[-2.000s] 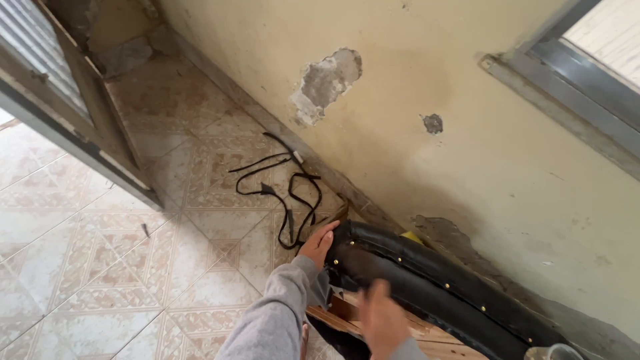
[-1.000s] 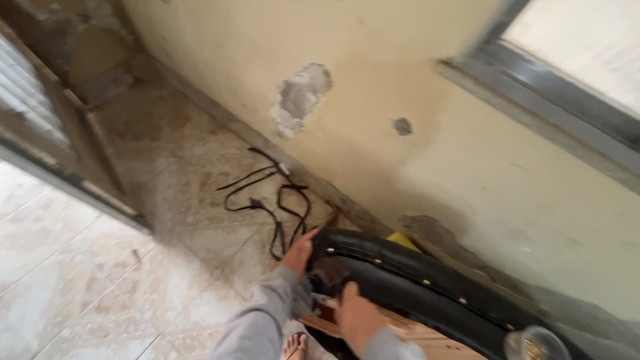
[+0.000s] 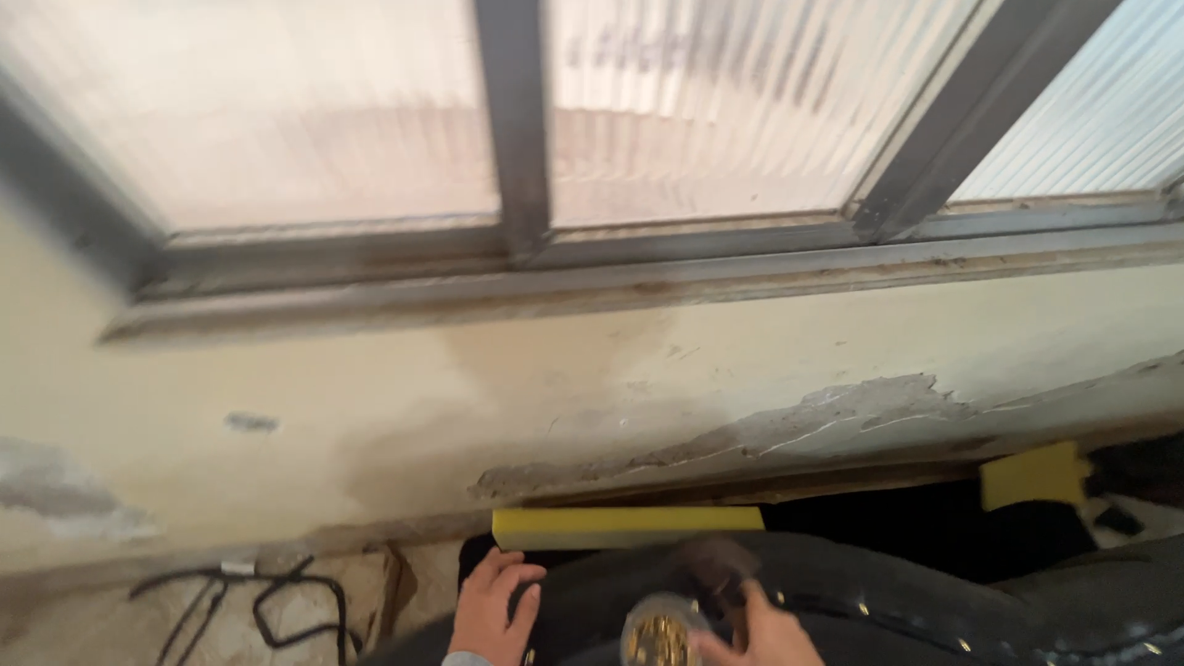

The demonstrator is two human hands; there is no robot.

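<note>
A padded piece covered in shiny black material (image 3: 888, 592), with a row of brass-coloured upholstery nails, runs along the bottom. My left hand (image 3: 495, 601) rests on its left part, fingers apart. My right hand (image 3: 768, 634) is around a dark brown tool (image 3: 721, 564), too blurred to name exactly. Beside that hand, its fingers close to the rim, a clear cup (image 3: 661, 634) of brass-coloured nails sits on the padding. A yellow foam strip (image 3: 629, 527) lies behind the padding.
A stained wall (image 3: 388, 388) with peeling plaster stands close behind, under a metal-framed window (image 3: 523, 139) with ribbed glass. Black cable (image 3: 296, 573) lies on the tiled floor at left. Another yellow foam piece (image 3: 1034, 476) is at the right, near black material by the wall.
The view has swung far to the right and up to the window. My left hand has left the padding's far left end, and my right hand is now by the cup of nails.
</note>
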